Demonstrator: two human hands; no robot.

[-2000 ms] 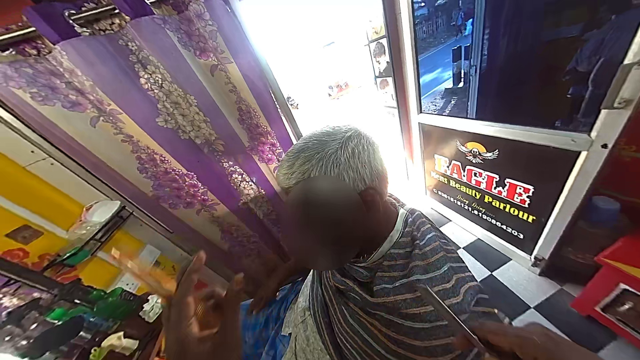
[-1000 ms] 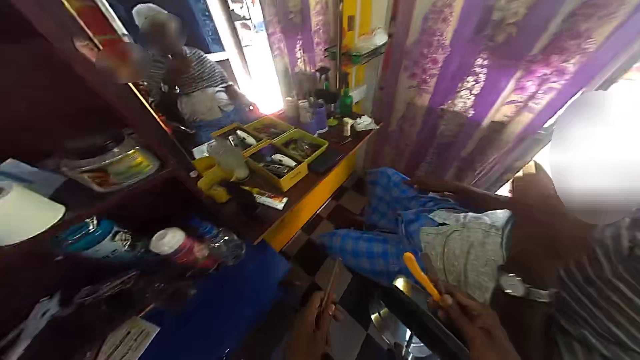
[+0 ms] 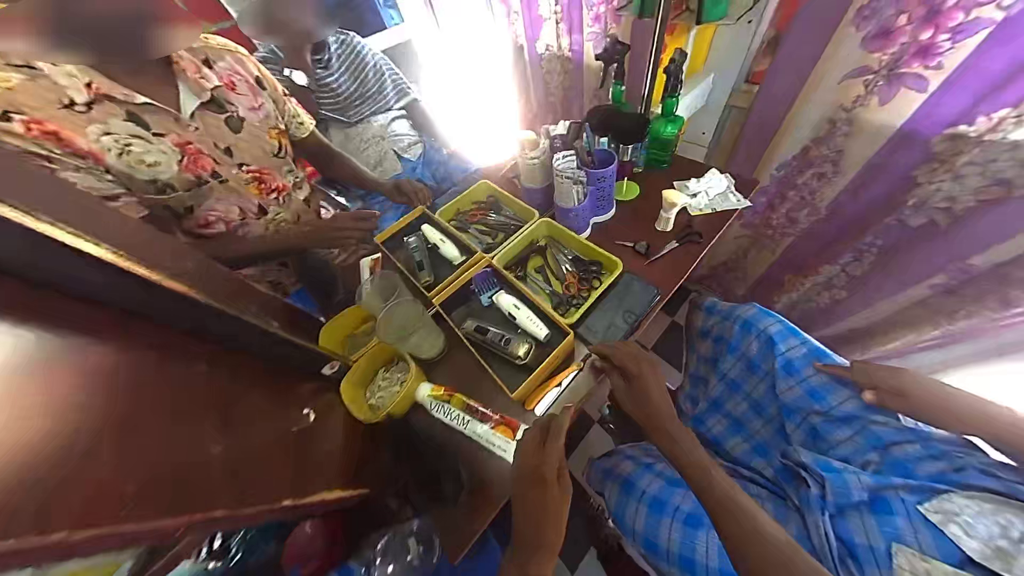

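Observation:
My right hand (image 3: pixel 640 388) is over the front edge of a brown table, its fingertips at a pale flat item (image 3: pixel 572 390) that I cannot identify. Beside that item an orange-handled thing (image 3: pixel 552 387), probably a straight razor, lies near the corner of a yellow-edged tray (image 3: pixel 524 388). My left hand (image 3: pixel 544 468) is raised just below, palm inward, close to the end of a cream tube (image 3: pixel 472 420); whether it touches the pale item is unclear. White hair clippers (image 3: pixel 520 316) and a dark trimmer (image 3: pixel 498 340) rest in the tray.
Yellow baskets (image 3: pixel 612 280) of scissors, a black phone (image 3: pixel 620 308), a shaving brush (image 3: pixel 670 210), scissors (image 3: pixel 676 244), green spray bottles (image 3: pixel 664 132) and yellow cups (image 3: pixel 344 396) stand or lie about. A mirror is at left. At right sits a person in blue checked cloth (image 3: pixel 744 384).
The view has swung from the seated person to the table. My right hand, which held the orange razor out in front of the seated person, is now at the table edge.

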